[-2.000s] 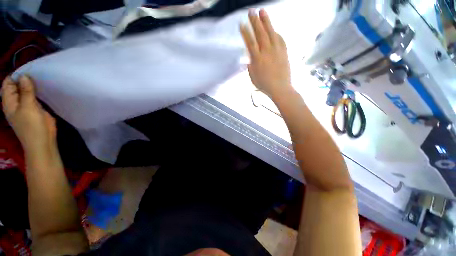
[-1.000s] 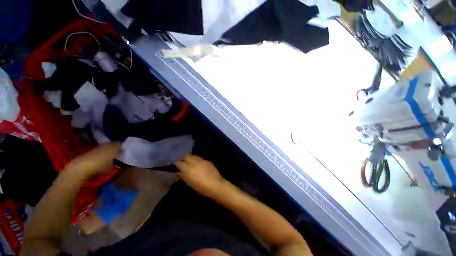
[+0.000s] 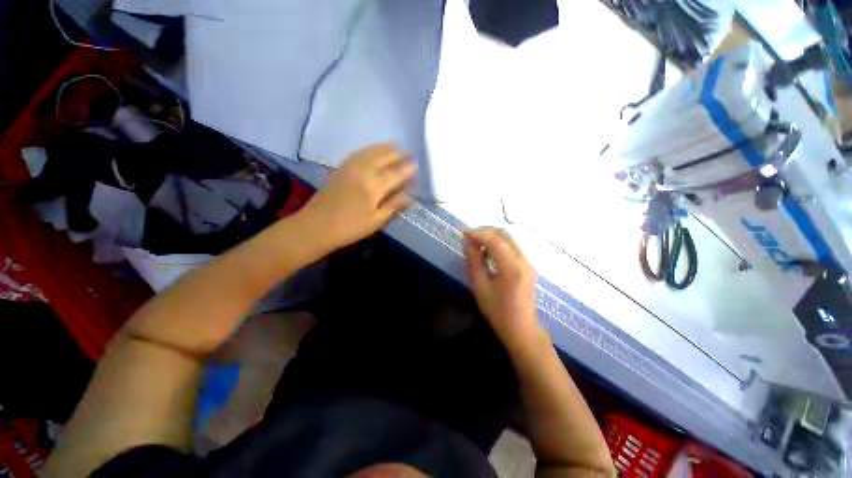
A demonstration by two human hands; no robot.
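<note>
A large light grey fabric panel (image 3: 271, 79) lies over the left part of the white table, with thin dark seam lines down it. My left hand (image 3: 369, 191) is at the panel's lower right edge, by the table's front edge; its fingers are blurred and look slightly apart. My right hand (image 3: 500, 271) is over the ruler strip (image 3: 589, 327), right of the panel and apart from it. Its fingers are curled together, with a small shiny spot at them; I cannot tell whether it holds something.
The white sewing machine (image 3: 719, 131) stands at upper right. Scissors with orange-brown and dark green handles (image 3: 682, 257) lie beside it. A black piece (image 3: 518, 19) lies at the top. A red basket (image 3: 56, 271) with scraps is at left, another red basket (image 3: 640, 448) at lower right.
My hands have moved from the scrap basket up to the table edge. The small grey piece is no longer between them. The large grey panel now covers the table's left part.
</note>
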